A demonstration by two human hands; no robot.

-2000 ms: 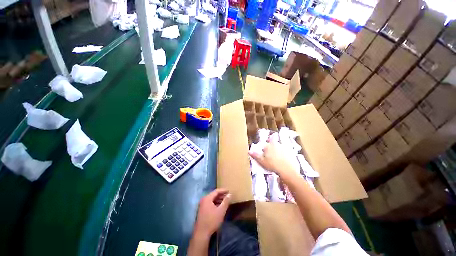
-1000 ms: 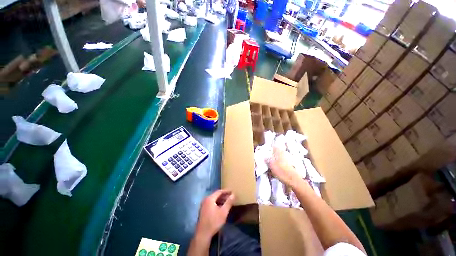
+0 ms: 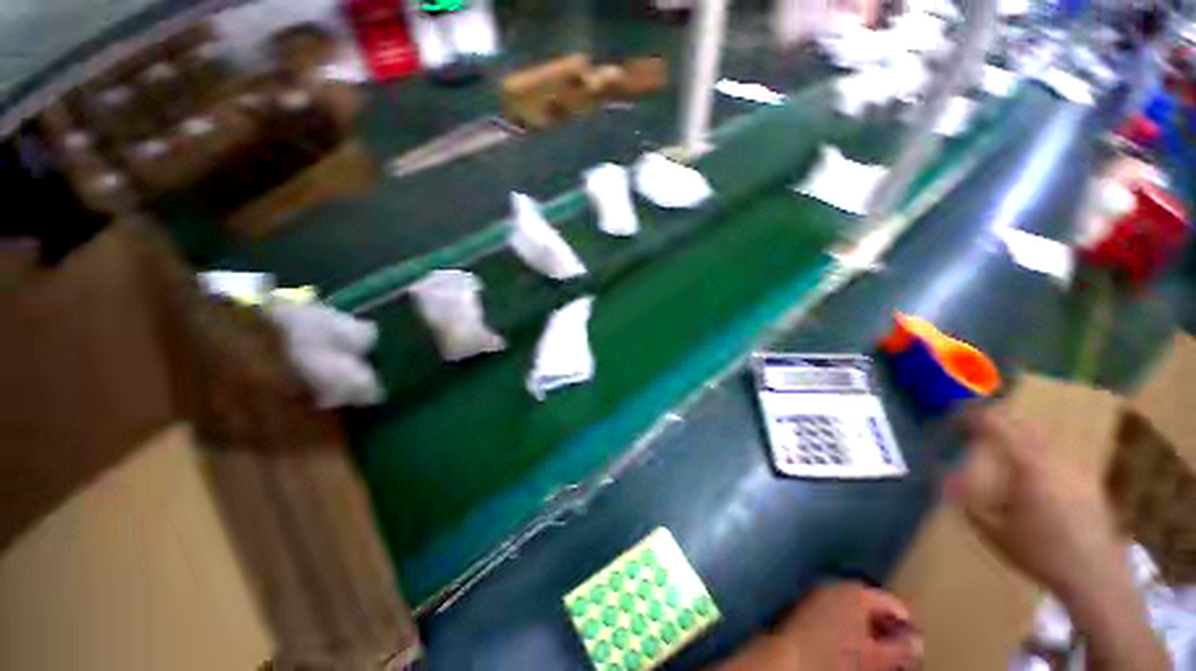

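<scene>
My right hand [image 3: 1030, 505] is raised blurred over the near flap of the open carton [image 3: 957, 577], with no item visible in it. My left hand [image 3: 853, 629] is at the bottom edge by the dark table, loosely curled, nothing visible in it. White wrapped pieces [image 3: 1161, 596] show in the carton at the lower right, cut off by the frame edge. More wrapped pieces [image 3: 564, 347] lie spaced out on the green conveyor belt [image 3: 695, 328].
On the dark table [image 3: 748, 511] lie a calculator [image 3: 830, 417], an orange and blue tape dispenser [image 3: 938, 364] and a sheet of round green stickers [image 3: 643, 603]. A brown carton stack [image 3: 289, 511] stands near left. A white post [image 3: 704, 79] rises beyond the belt. A red stool [image 3: 1135, 230] is far right.
The view has swung left, bringing the carton stack and more belt into sight. My right hand has come up off the wrapped pieces in the carton. My left hand remains beside the table edge.
</scene>
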